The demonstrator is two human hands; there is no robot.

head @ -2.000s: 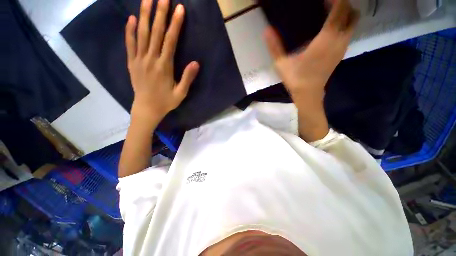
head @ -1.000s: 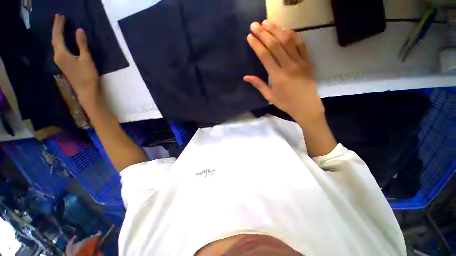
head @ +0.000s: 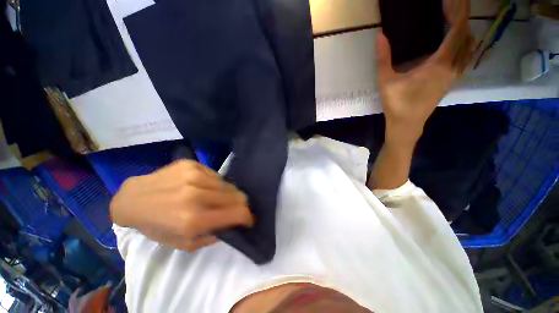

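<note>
A dark navy cut panel (head: pixel 202 67) lies on the white table, and one part of it is lifted over the front edge towards my shirt. My left hand (head: pixel 184 205), slightly blurred, grips this lifted part in front of my chest. My right hand (head: pixel 423 79) is at a black flat rectangle (head: pixel 412 30) on the table, thumb on its left side and fingers on its right. The fingertips are blurred.
Another dark panel (head: pixel 73 46) lies at the left beside a brown-edged bundle (head: pixel 70 122). Yellow-green snips (head: pixel 495 30) and a small white object (head: pixel 535 65) are at the right. Blue baskets (head: pixel 521 165) with dark cloth stand below the table.
My left hand has moved from the left panel to the middle panel and lifted part of it. My right hand has moved right, off the panel to the black rectangle.
</note>
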